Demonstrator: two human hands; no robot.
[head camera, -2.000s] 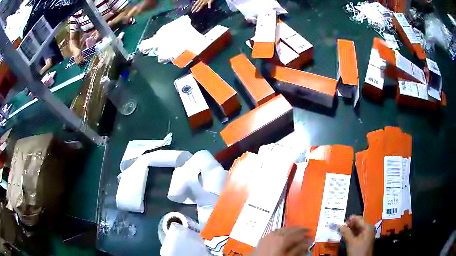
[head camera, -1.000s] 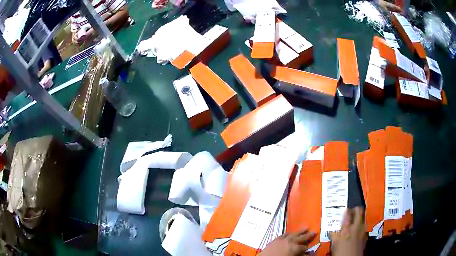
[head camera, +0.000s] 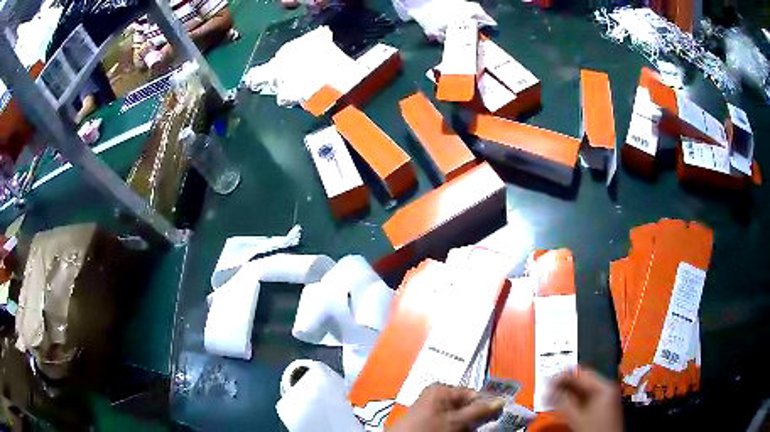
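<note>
My left hand (head camera: 441, 408), cut off by the bottom edge, holds a short label strip (head camera: 507, 405) with black bars at its fingertips. My right hand (head camera: 584, 400) is blurred, over the lower end of the white panel of a flat orange carton (head camera: 555, 325); whether its fingers hold a label cannot be told. A fanned stack of flat cartons (head camera: 405, 329) lies left of this carton. Another pile of flat cartons (head camera: 667, 295) lies to the right, its top one tilted, with a barcode near the panel's lower end.
A label roll (head camera: 297, 374) and curling white liner (head camera: 232, 316) lie at left. Erected orange cartons (head camera: 447, 211) lie across the table beyond. White bags (head camera: 304, 67), a clear bottle (head camera: 211, 164), a metal frame (head camera: 118, 181), a brown carton (head camera: 59, 295) and a person's arm (head camera: 203, 29) show farther off.
The right pile's top carton now lies tilted, and a different carton top shows in the middle. My left hand has moved left and shows the label strip. My right hand has lifted slightly. The view has shifted.
</note>
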